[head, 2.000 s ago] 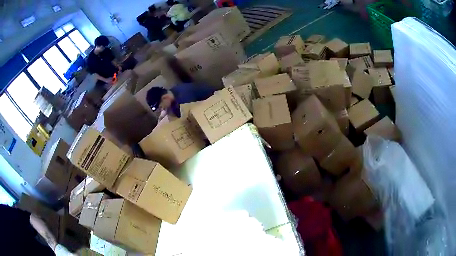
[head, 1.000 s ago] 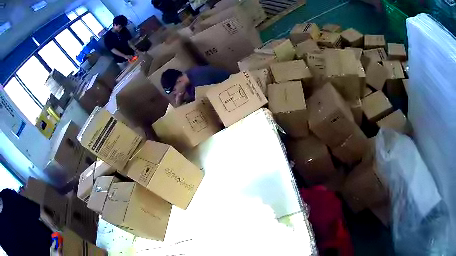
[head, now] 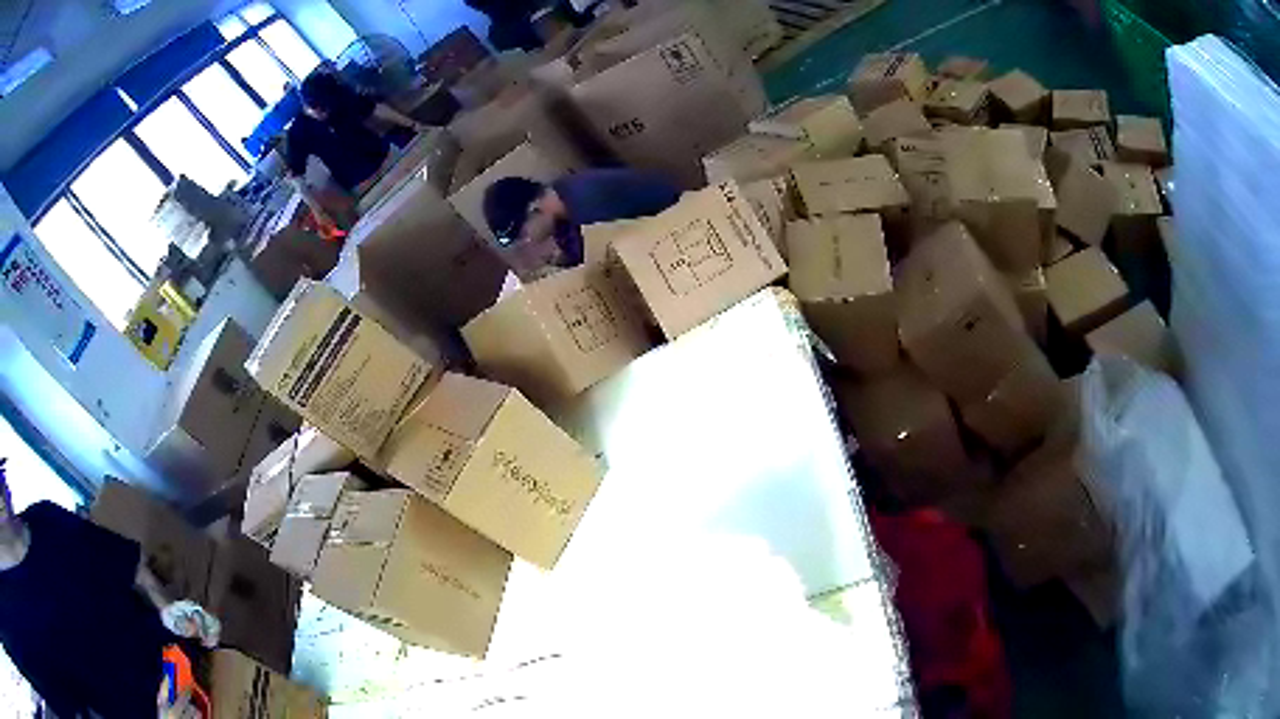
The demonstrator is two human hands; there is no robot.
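Neither of my hands is in the picture. A large whitish table (head: 702, 407) lies in front of me, its near part glaring white. On its left side stand closed cartons: a plain one (head: 512, 471), a taped one (head: 421, 569) and a tilted one with printed text (head: 337, 368). At the far end are two more cartons, one with a printed square (head: 698, 264) and one beside it (head: 562, 326). In the bright glare I cannot tell whether anything lies on the near table surface.
A coworker (head: 70, 604) stands at lower left with an orange-red and blue tape gun (head: 177, 681). Another person (head: 597, 208) bends behind the far cartons. Many cartons (head: 969, 316) heap on the right. Plastic-wrapped foam (head: 1228, 281), a clear bag (head: 1172, 492) and red fabric (head: 938, 604) are there too.
The view has shifted, so the table and cartons appear farther right and slightly higher. The coworker at lower left now shows more fully, with the tape gun. The cartons on the table look unmoved.
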